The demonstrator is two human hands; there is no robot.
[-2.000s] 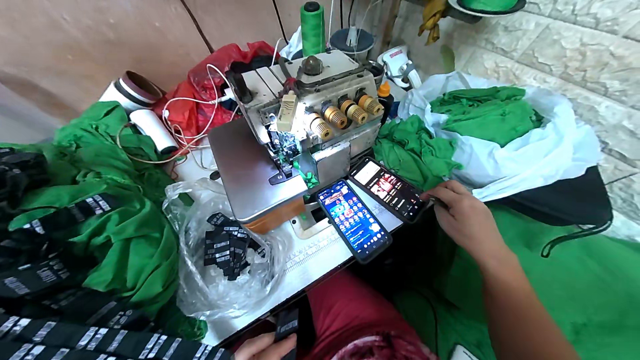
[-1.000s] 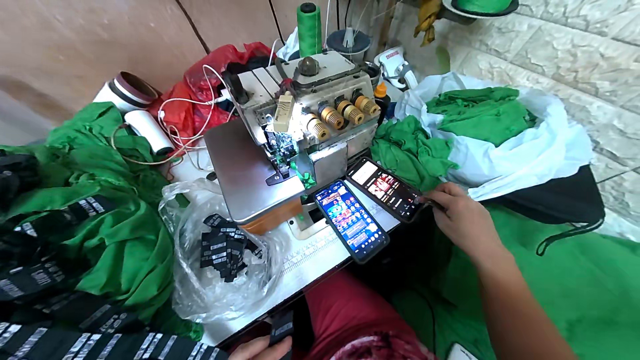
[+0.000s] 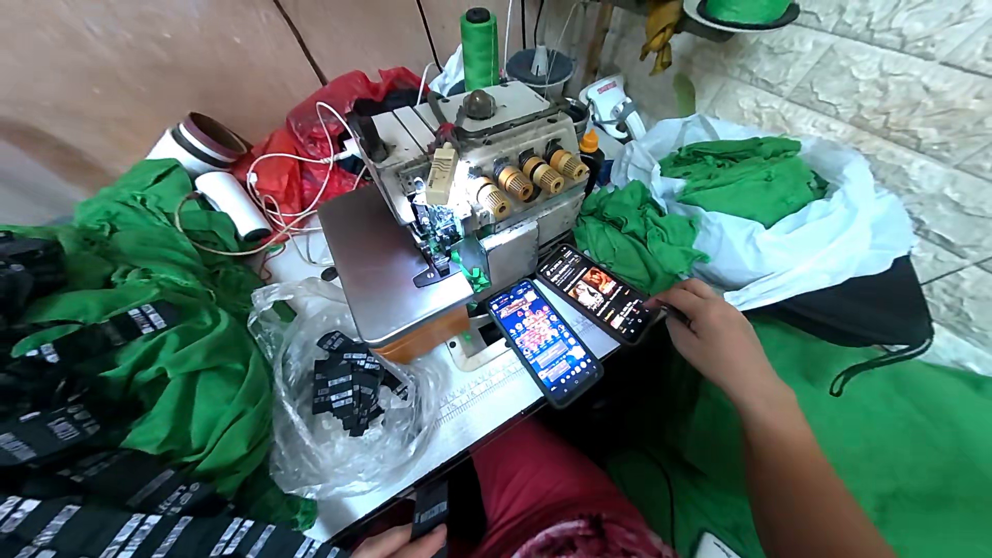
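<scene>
My right hand (image 3: 709, 329) is at the lower right corner of a dark smartphone (image 3: 595, 293), its fingertips at the phone's edge; whether they grip it or a cable there I cannot tell. A second lit smartphone (image 3: 545, 342) lies to the left, on the table edge. At the bottom edge, my left hand (image 3: 403, 542) holds a black label strip (image 3: 431, 508) with pale writing. Behind the phones stands an overlock sewing machine (image 3: 496, 170). A clear plastic bag (image 3: 298, 422) with black labels (image 3: 353, 384) lies left of the phones.
Green fabric (image 3: 170, 372) and a black printed band (image 3: 139, 531) fill the left. A white bag (image 3: 860, 225) of green cloth stands at the right, near more green fabric (image 3: 876, 434). A green thread cone (image 3: 480, 50) rises behind the machine. A white cable (image 3: 318, 163) crosses red plastic.
</scene>
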